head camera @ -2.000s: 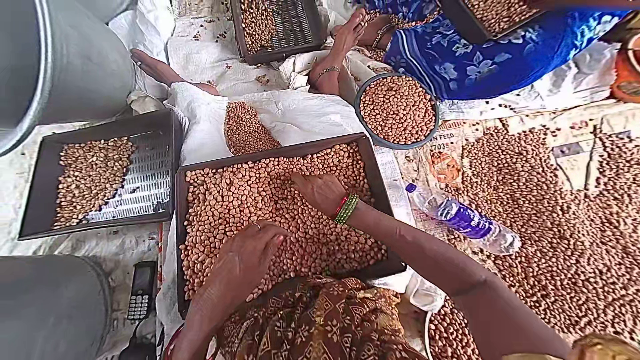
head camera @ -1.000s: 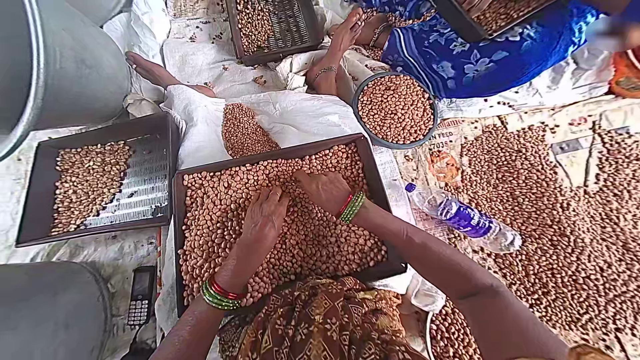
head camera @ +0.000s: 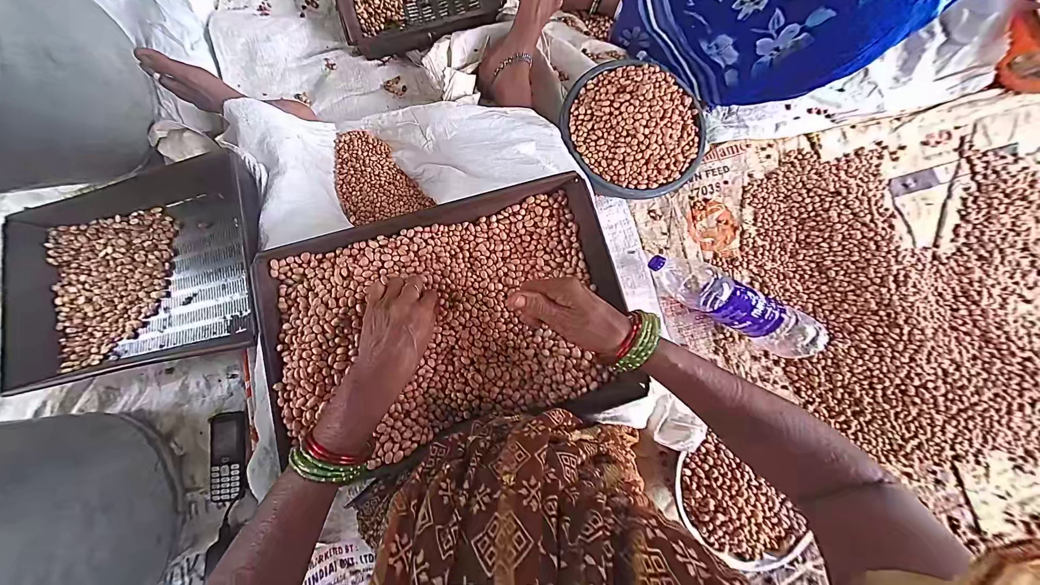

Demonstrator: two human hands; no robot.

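A dark rectangular tray, spread with reddish-brown nuts or beans, lies before me. My left hand rests on the nuts left of the middle, its fingers curled down among them; whether it grips any is hidden. On the right side of the tray, my right hand is low over the nuts with its thumb against its bent fingers; I cannot tell if something is pinched there. A pile of smaller nuts lies on white sacking just beyond the tray.
Left stands another tray of nuts, between grey tubs. A keypad phone lies below it. A round basin of nuts, a plastic bottle and a white-rimmed bucket are right. Another person's foot is beyond.
My left hand has moved away from my right hand, leftward across the nuts. My right hand has shifted toward the tray's right side.
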